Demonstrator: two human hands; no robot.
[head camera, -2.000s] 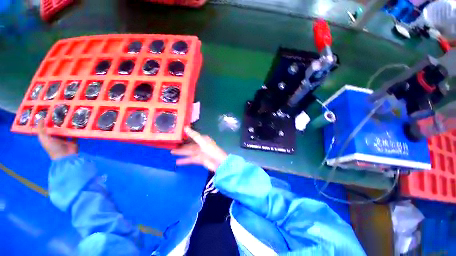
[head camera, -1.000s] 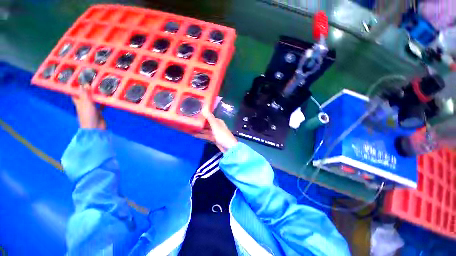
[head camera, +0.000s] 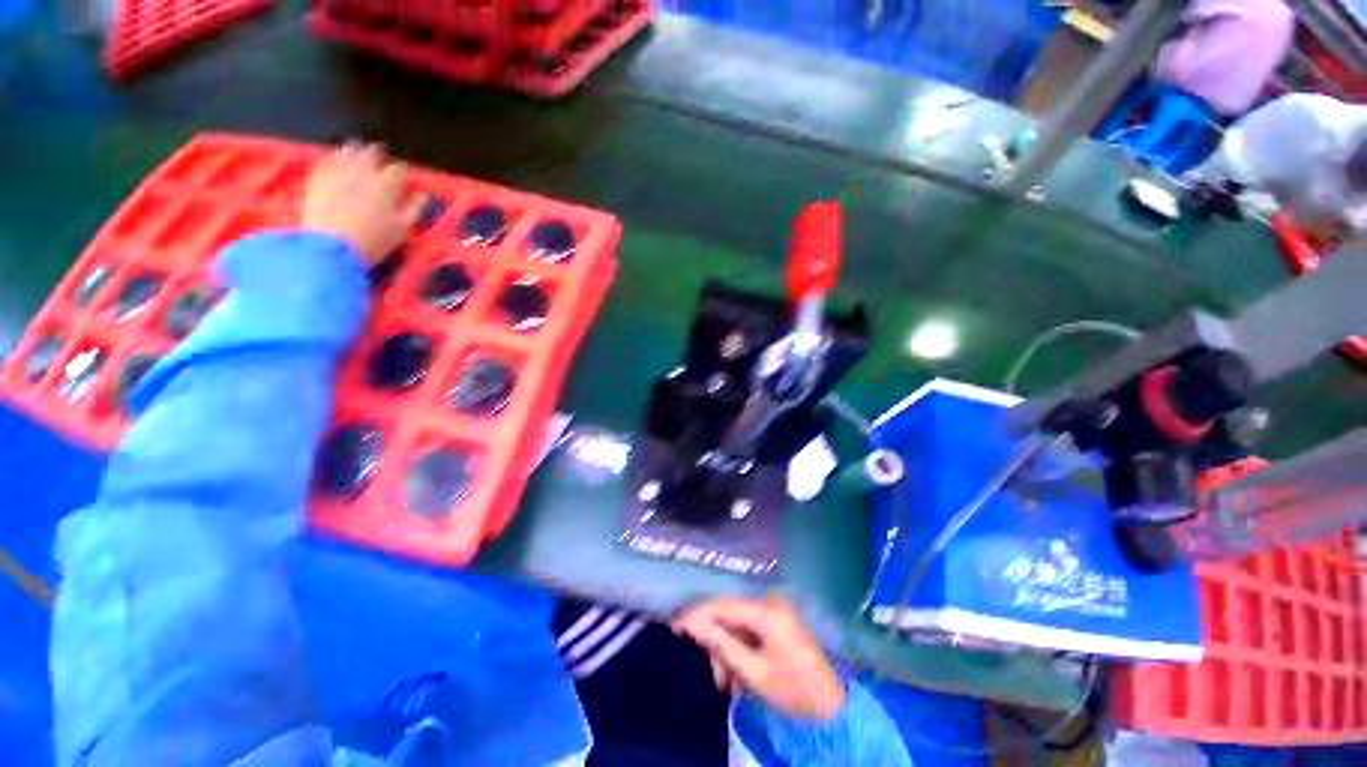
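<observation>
The thick red-orange foam tray (head camera: 577, 300) lies on the green bench at left, with black glossy discs (head camera: 439, 481) in many of its compartments. My left hand (head camera: 360, 199) reaches over the tray's far rows, fingers down at a compartment; whether it grips a disc is hidden. My left sleeve covers part of the tray. My right hand (head camera: 765, 647) is off the tray, near the bench's front edge below the black clamp fixture (head camera: 705, 510), fingers loosely curled and apart, with nothing seen in it. The red clamp handle (head camera: 814, 250) stands upright.
The blue box (head camera: 1034, 525) is right of the clamp, with a thin hose and black regulator (head camera: 1177, 405) above. Another red tray (head camera: 1274, 637) is at far right. Red trays (head camera: 495, 38) stand at the back left. A white scrap (head camera: 810, 469) lies beside the clamp. People sit at upper right.
Both hands have let go of the tray's near edge, and the tray now lies on the bench. My left hand has moved over its far rows; my right hand has moved right.
</observation>
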